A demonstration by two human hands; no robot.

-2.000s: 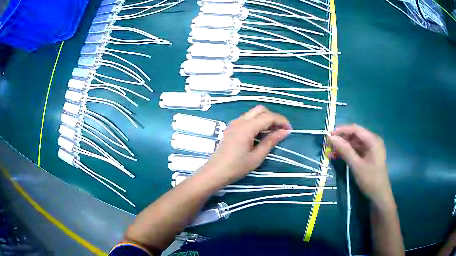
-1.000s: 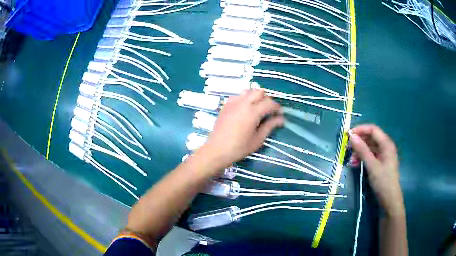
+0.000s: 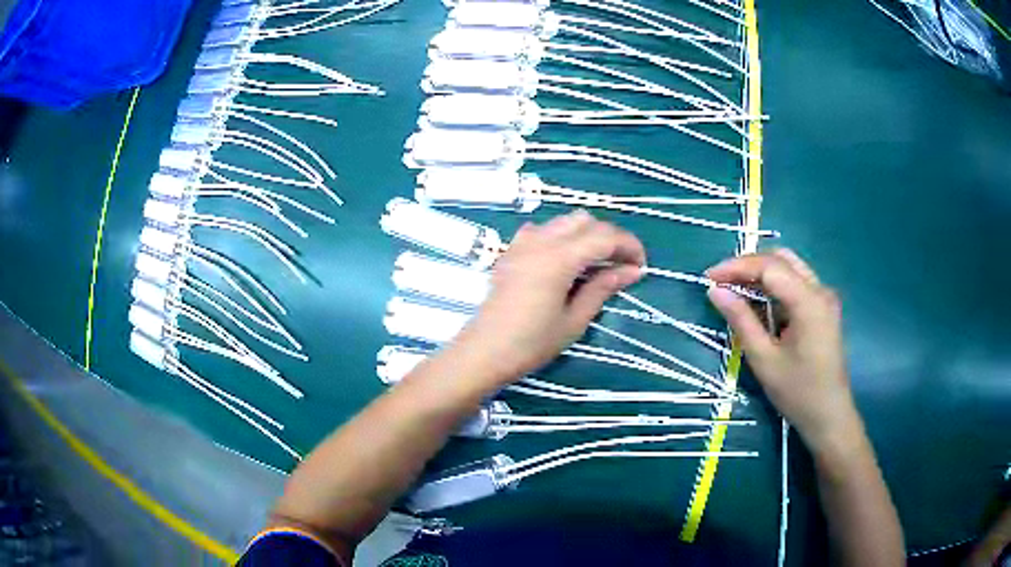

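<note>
My left hand (image 3: 565, 277) pinches a white lead wire (image 3: 674, 272) between thumb and fingers. The wire runs right to the fingertips of my right hand (image 3: 782, 316), which are closed at its end. A long white marker tube strip (image 3: 785, 476) hangs from below my right hand toward the bottom edge. The wire seems to come from a tilted silver-white component (image 3: 441, 229) just left of my left hand; the hand hides the join. More components lie under my left forearm, partly hidden, with leads fanned right.
A component row (image 3: 471, 111) lies at the back, another row (image 3: 166, 238) at left. Yellow tape (image 3: 754, 144) runs under the lead ends. A blue tote (image 3: 83, 44) stands far left, a clear bag (image 3: 942, 33) with white wires far right.
My left hand has gone from a blurred motion over the leads to pinching a wire. My right hand has come in to the wire's end. The nearby component now lies tilted.
</note>
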